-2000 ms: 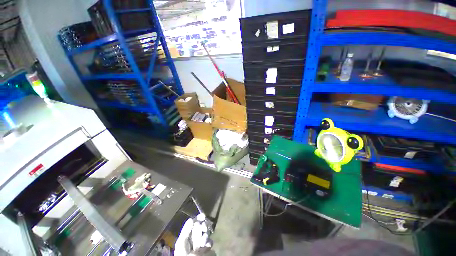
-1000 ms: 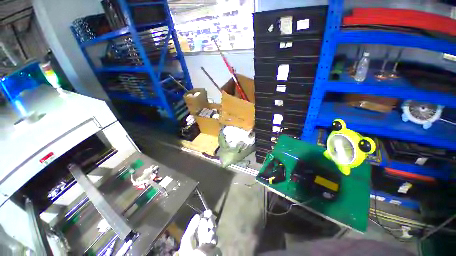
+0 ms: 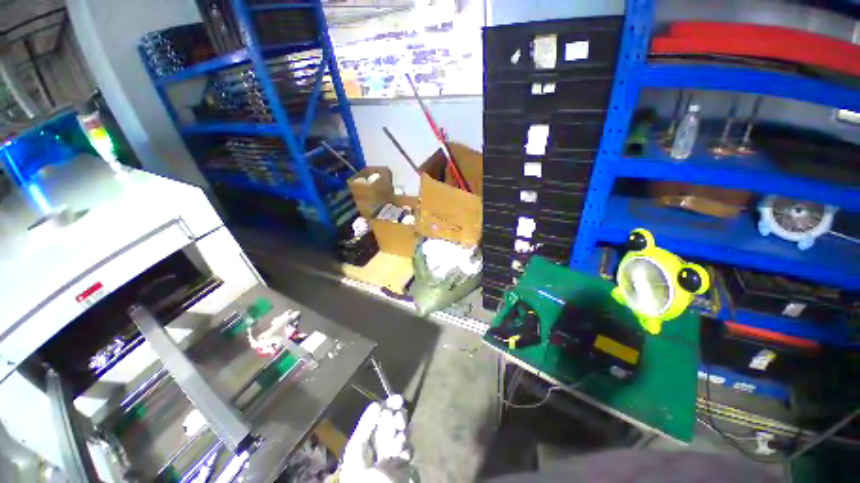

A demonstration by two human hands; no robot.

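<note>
Neither of my hands can be made out. A white shape, perhaps gloves, shows low in view beside the metal outfeed table; it is unclear what it is. A green-topped bench stands right of centre. On it are a small black bundle, a black case with a yellow label and a lime green frog-shaped fan. Conveyor rails run out of the white machine onto the outfeed table, where small green and white items lie.
Stacked black totes stand behind the bench. Blue shelving is at right, with another blue rack at back left. Open cartons and a green sack lie by the wall. A blurred purplish-grey shape covers the bottom edge.
The whole scene has shifted somewhat to the right in view since the earliest frame, as the camera turned slightly left. No object has visibly moved.
</note>
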